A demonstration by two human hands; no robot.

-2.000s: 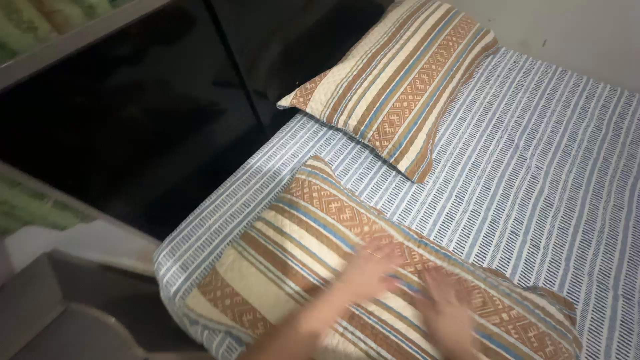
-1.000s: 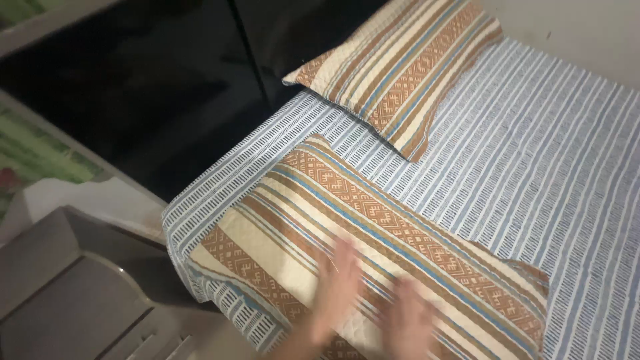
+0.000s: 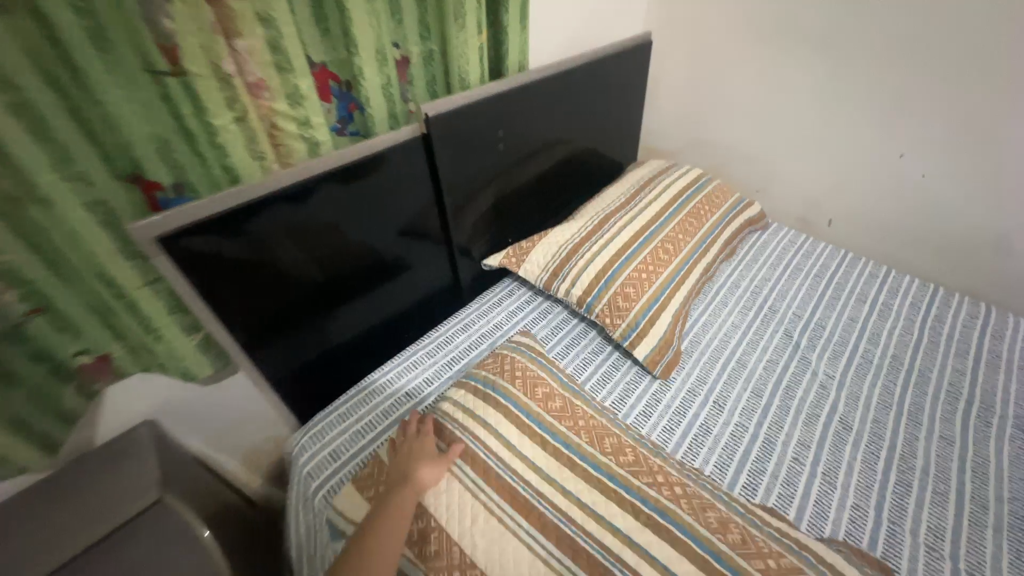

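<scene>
My left hand [image 3: 422, 454] lies palm down on the headboard-side edge of the near striped pillow [image 3: 560, 472], its thumb apart from the fingers and nothing held. My right hand is out of view. The near pillow has brown, cream and blue bands, and its lower part runs out of the frame. A second pillow in a matching cover [image 3: 640, 256] rests farther back, with one corner close to the headboard. Both pillows lie on a blue and white striped bedsheet [image 3: 848, 400].
A glossy black headboard [image 3: 320, 296] with a pale frame stands along the bed's far left side. Behind it hangs a green patterned curtain [image 3: 264, 88]. A grey piece of furniture [image 3: 88, 496] is at lower left, and a pale wall [image 3: 840, 120] borders the bed's far side.
Both hands were over the near pillow before; now my left hand is at its headboard-side edge and my right hand has left the view. The view has shifted to show the curtain and more wall.
</scene>
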